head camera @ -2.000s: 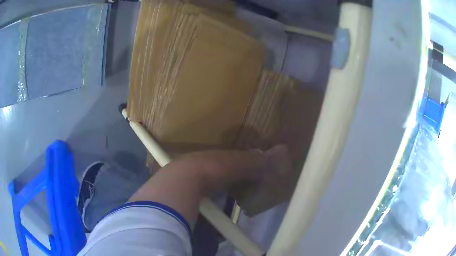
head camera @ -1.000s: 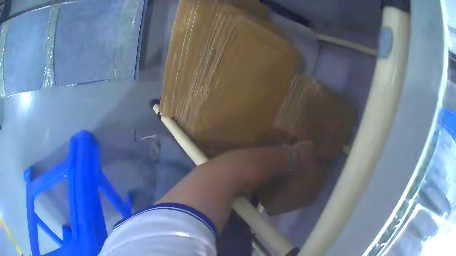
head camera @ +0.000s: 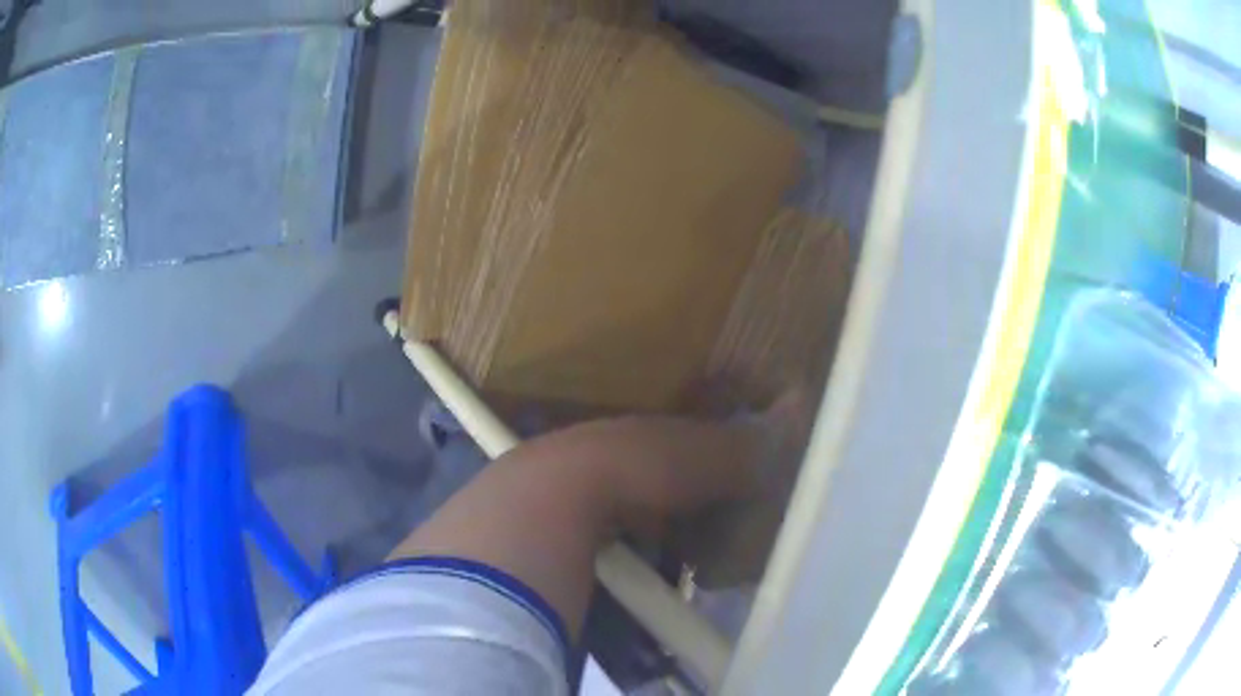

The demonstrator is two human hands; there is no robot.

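Note:
A large stack of brown cardboard sheets (head camera: 640, 204) stands tilted on the under-bench rack, with its ridged edges to the left. A smaller stack of cardboard (head camera: 783, 292) stands to its right. My left hand (head camera: 749, 442) reaches over the rack's cream tube to the lower part of the smaller stack. The hand is dark and blurred, and its fingers cannot be made out, so its grip is not clear. My right hand is not in view.
A cream tube (head camera: 463, 394) crosses below my forearm. The bench edge with yellow tape (head camera: 1014, 313) runs down the right, with clear trays (head camera: 1075, 530) on its green mat. A blue stool (head camera: 211, 544) stands lower left. A grey panel (head camera: 204, 150) is upper left.
The view has shifted, so more of the bench top and the clear trays shows at right. My left hand stays at the smaller stack, now partly behind the bench edge.

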